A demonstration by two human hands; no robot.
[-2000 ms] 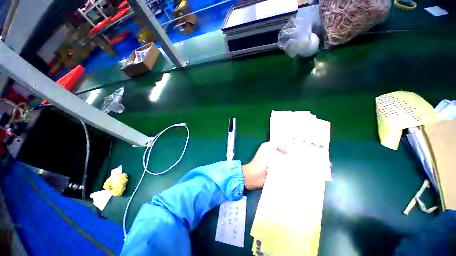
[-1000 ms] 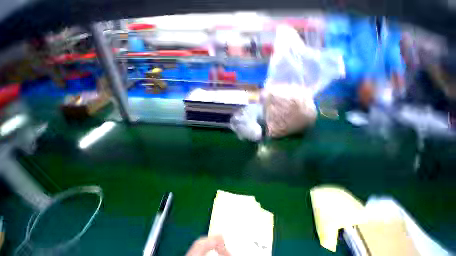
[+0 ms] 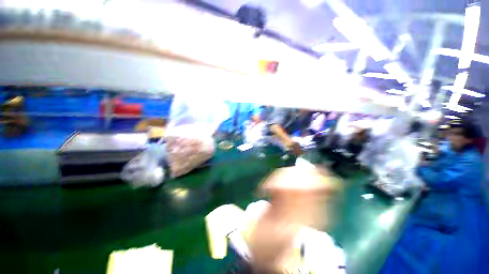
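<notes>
The cream label sheets show only as a top end, cut off by the bottom edge, left of centre. My left hand is not in view. A second curled cream sheet with a dark-edged bundle lies near the bottom centre. A strongly blurred tan shape stands over the bundle; I cannot tell whether it is my right hand or board. White papers or film lie at its lower right.
A grey case stands at the far left of the green bench, beside a clear bag and a large bag of beige-pink pieces. A white shelf crosses above. A person in blue is at the right, near clear bags.
The view has swung up and right, with heavy blur. The label sheets have shifted down and left in view. The hand on them has left the picture. The tan shape has appeared.
</notes>
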